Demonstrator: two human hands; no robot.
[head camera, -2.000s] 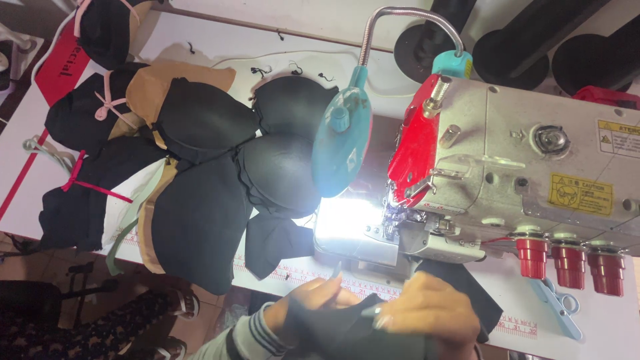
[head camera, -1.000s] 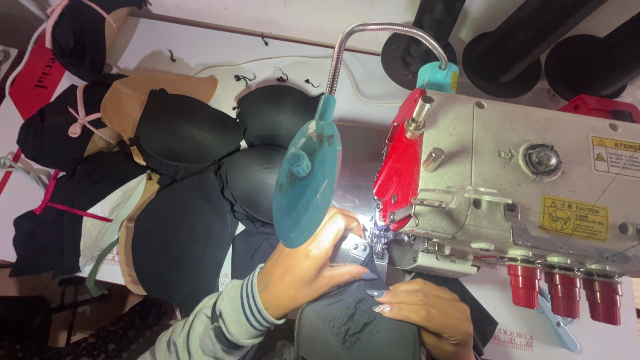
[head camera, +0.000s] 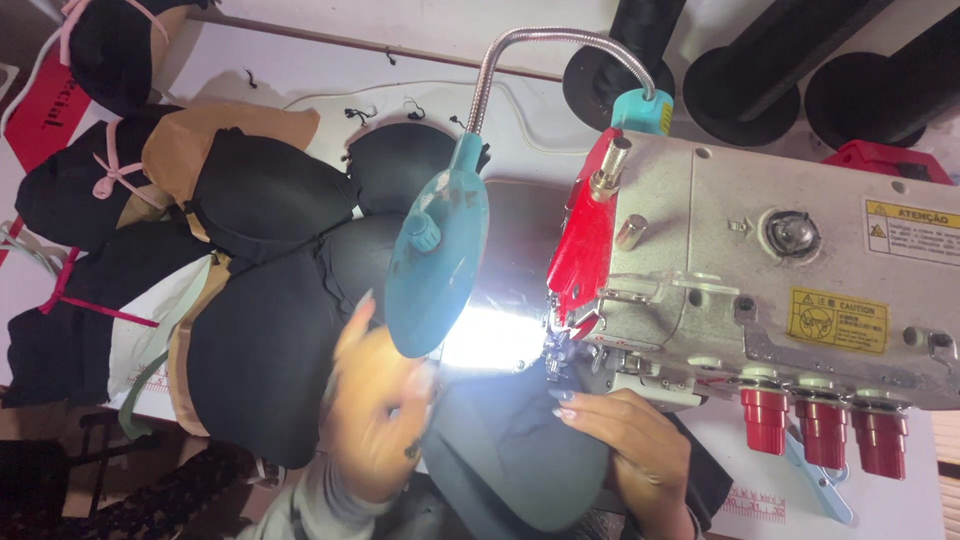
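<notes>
Black fabric, seemingly a moulded bra cup (head camera: 517, 457), lies under the presser foot (head camera: 556, 352) of an industrial overlock sewing machine (head camera: 720, 225). My right hand (head camera: 637, 450) rests on the cup's right side, fingertips near the foot. Blurred, my left hand (head camera: 379, 405) is raised at the cup's left edge, fingers spread; nothing shows in its grasp. A blue gooseneck lamp (head camera: 439, 262) hangs above it and lights the machine bed brightly. Its shade hides part of the black cups behind.
Stacked black bra pieces (head camera: 262, 352) with beige layers cover the left side of the table. Small thread scraps lie behind them. Black cone-like stands (head camera: 742, 97) rise at the back right. Light-blue thread snips (head camera: 821, 480) lie below the machine's red tension knobs (head camera: 814, 431).
One second ago my left hand was at the cloth by the presser foot; now it is farther left, off the foot area. My right hand remains at the cup.
</notes>
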